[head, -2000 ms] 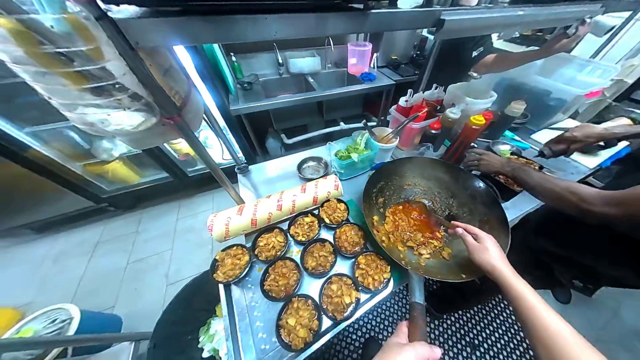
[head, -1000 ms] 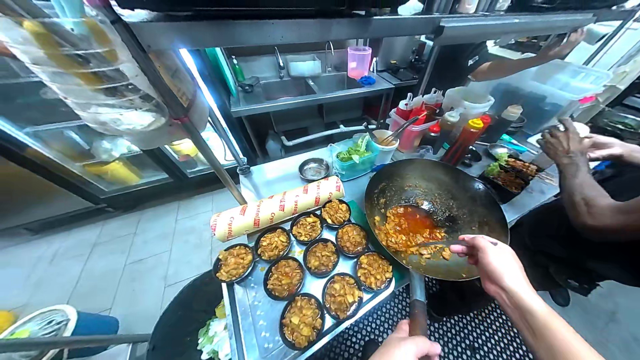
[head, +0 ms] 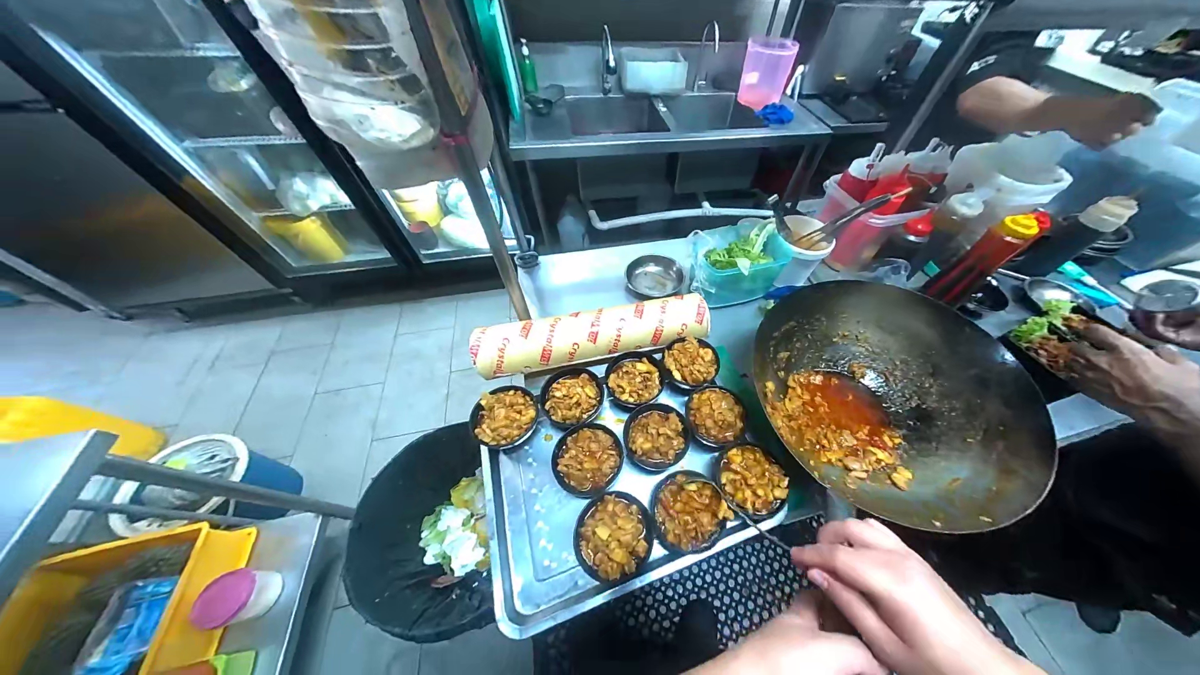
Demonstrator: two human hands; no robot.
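Observation:
A wok [head: 975,431] holding diced food in red-orange sauce tilts at the right, its handle partly hidden by my hands. Low in the view, my left hand [head: 797,642] is closed around the wok handle. My right hand [head: 872,572], just above it, grips a thin metal spoon [head: 764,532] that points left. Its tip reaches the edge of a filled black bowl [head: 692,514] and the bowl beside it [head: 753,480]; the spoon's head is mostly hidden. Several more black bowls of the same food stand on a metal tray [head: 525,562].
A cling film roll [head: 591,333] lies along the tray's far edge. Behind are a metal bowl [head: 654,277], a container of greens [head: 741,272] and sauce bottles [head: 994,253]. A lined bin [head: 403,562] stands left. A co-worker's hand [head: 1125,366] is at the right; another person's arm [head: 1050,108] is farther back.
My right hand has moved with the spoon from over the wok toward the bowls on the tray, close to my left hand. The view has shifted. The co-worker's hand is over a dark container with greens.

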